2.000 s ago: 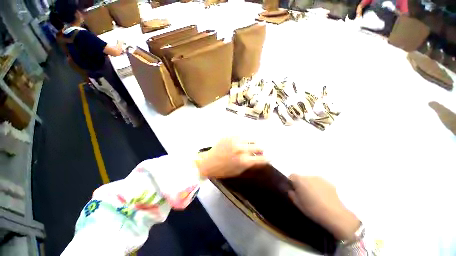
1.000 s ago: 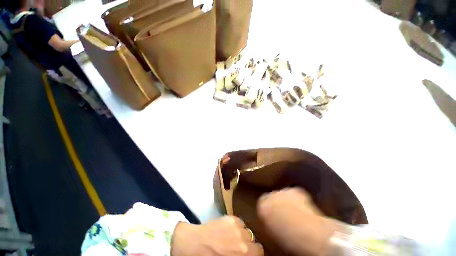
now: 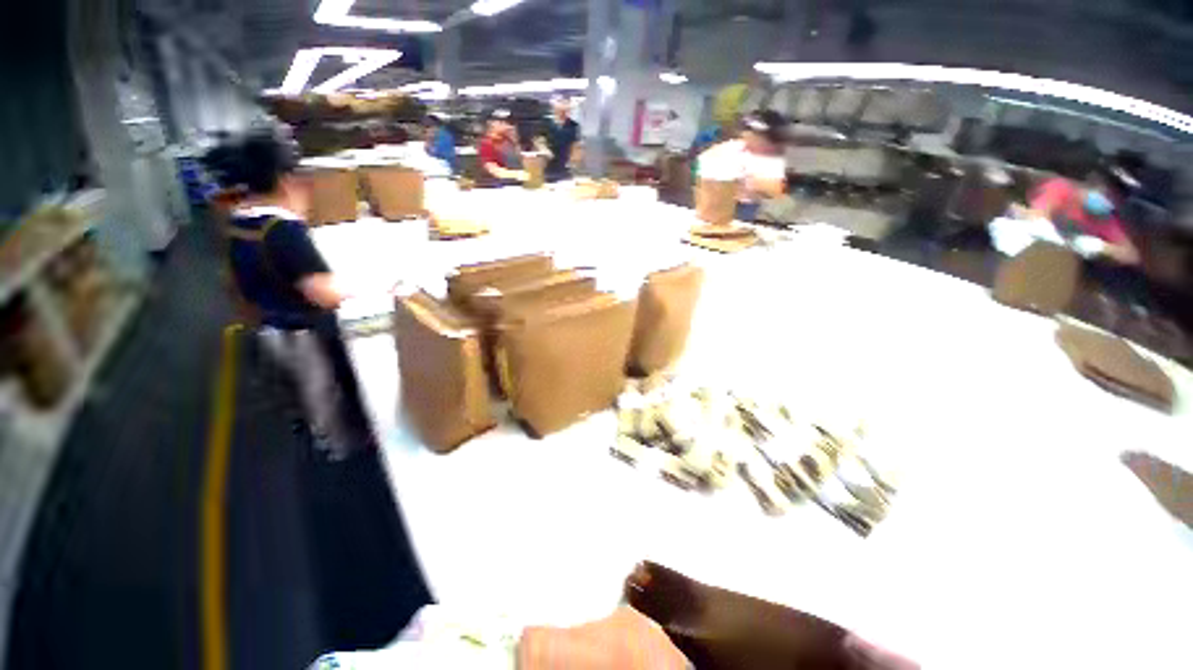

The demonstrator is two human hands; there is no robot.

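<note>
A brown handbag (image 3: 739,628) lies at the bottom edge of the view, cut off, with only its upper dark part showing. My left hand (image 3: 602,644) is at the bag's left end, blurred and cut off by the bottom edge; its fingers are hidden. Of my right hand only a small blurred patch (image 3: 879,653) shows at the bag's right side. Past the bag lies a heap of bundled straps (image 3: 759,452) with white wraps.
Several brown bags (image 3: 569,360) stand upright on the white table (image 3: 523,550) at left centre. Flat bags (image 3: 1115,364) lie along the right edge. A person (image 3: 281,268) stands in the left aisle beside a yellow floor line (image 3: 220,497). Other people work at the far side.
The view has tilted up, showing the hall and people. The handbag and both hands have dropped to the bottom edge. The bag's wide opening and my right hand inside it no longer show.
</note>
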